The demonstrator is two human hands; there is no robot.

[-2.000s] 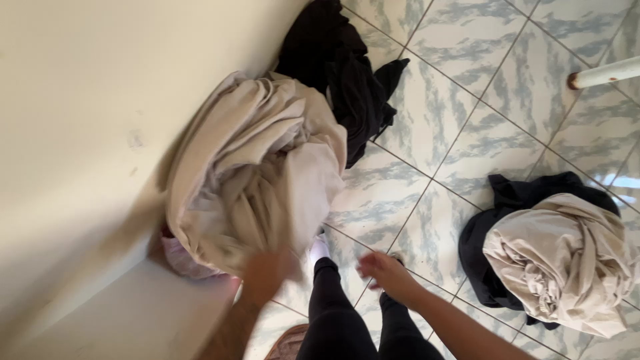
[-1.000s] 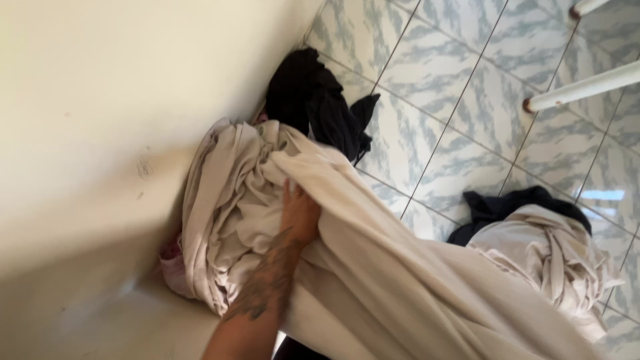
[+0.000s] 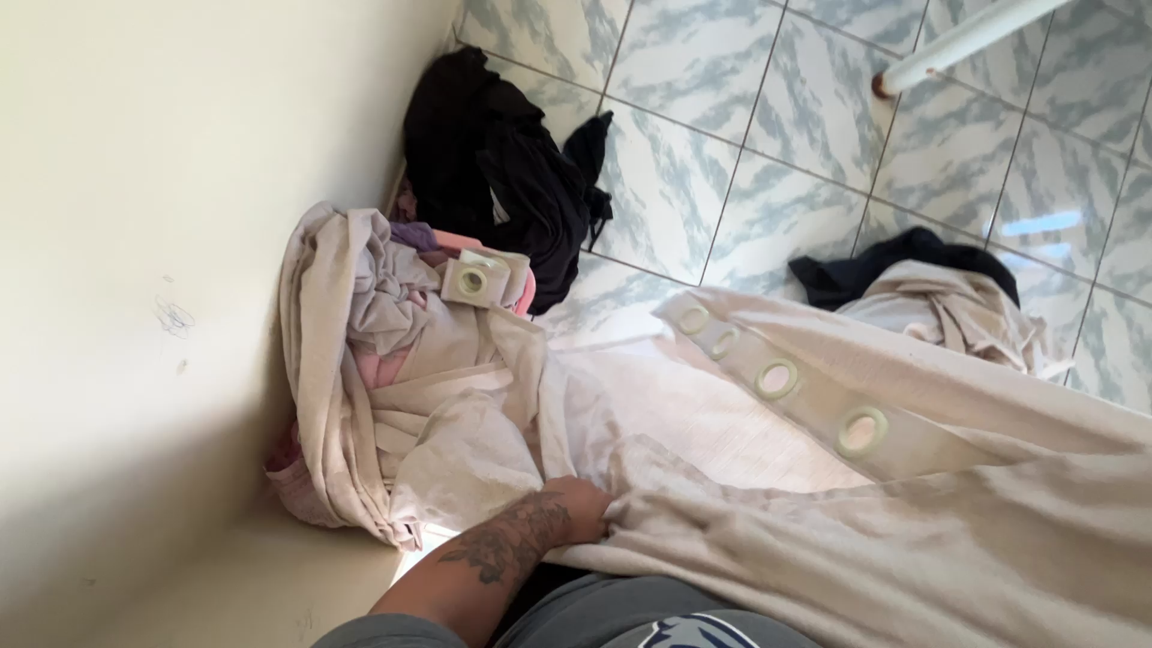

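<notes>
My left hand (image 3: 579,509), at the end of a tattooed forearm, is closed on a fold of a beige grommet curtain (image 3: 765,522). The cloth stretches from the bundle at the left across to the right edge, with several pale ring eyelets along a band. Another eyelet lies on top of the bundled beige fabric (image 3: 315,360), over a pink container whose rim (image 3: 529,292) partly shows. A little purple cloth (image 3: 414,236) peeks out there. My right hand is not in view; the spread cloth reaches the frame's right edge.
Black clothes (image 3: 504,162) are heaped by the wall (image 3: 180,225), behind the bundle. On the tiled floor (image 3: 666,171) at the right lie a dark garment (image 3: 918,252) and a crumpled beige cloth (image 3: 963,310). A white pole with a rusty end (image 3: 972,45) is at the upper right.
The beige curtain has been pulled out of the bundle toward the right, and its eyelets now show. My left hand has moved from on top of the fabric to a fold nearer my body.
</notes>
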